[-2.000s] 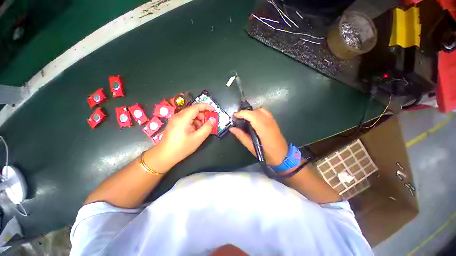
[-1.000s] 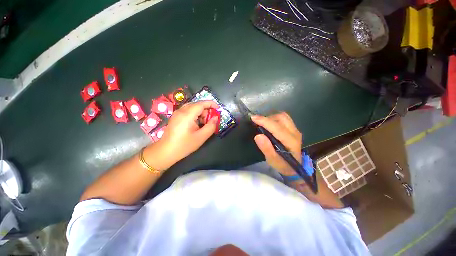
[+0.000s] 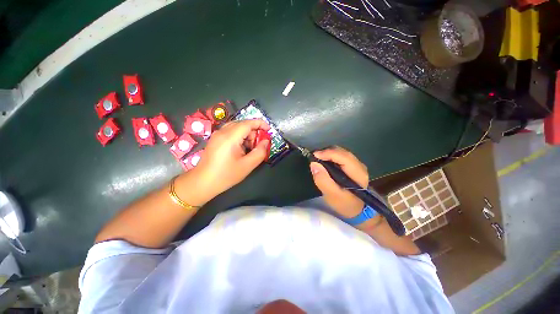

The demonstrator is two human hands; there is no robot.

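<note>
My left hand [image 3: 230, 153] holds a red module [image 3: 263, 138] between thumb and fingers, over a green circuit board [image 3: 274, 145] in a black housing [image 3: 280, 157]. The fingers hide most of the module and part of the board. My right hand [image 3: 338, 178] holds a black soldering iron [image 3: 347, 179]. Its thin metal tip points left at the board's right edge, close to the module. Whether the tip touches is too small to tell. Several red modules [image 3: 162, 128] lie left of my left hand, most with silver-white discs up. One module [image 3: 219, 112] shows a yellow-gold centre.
A small white piece [image 3: 288, 88] lies beyond the housing. A dark mat [image 3: 368, 52] with silver strands and a round tin [image 3: 451, 38] are at upper right. A gridded tray [image 3: 423, 199] sits in a cardboard box [image 3: 473, 214] below the bench edge. A white fan [image 3: 8, 214] is at left.
The iron has swung from nearly upright, beside the white piece, to slant across my right hand, and its tip has come down to the board's edge. My left hand still holds the red module.
</note>
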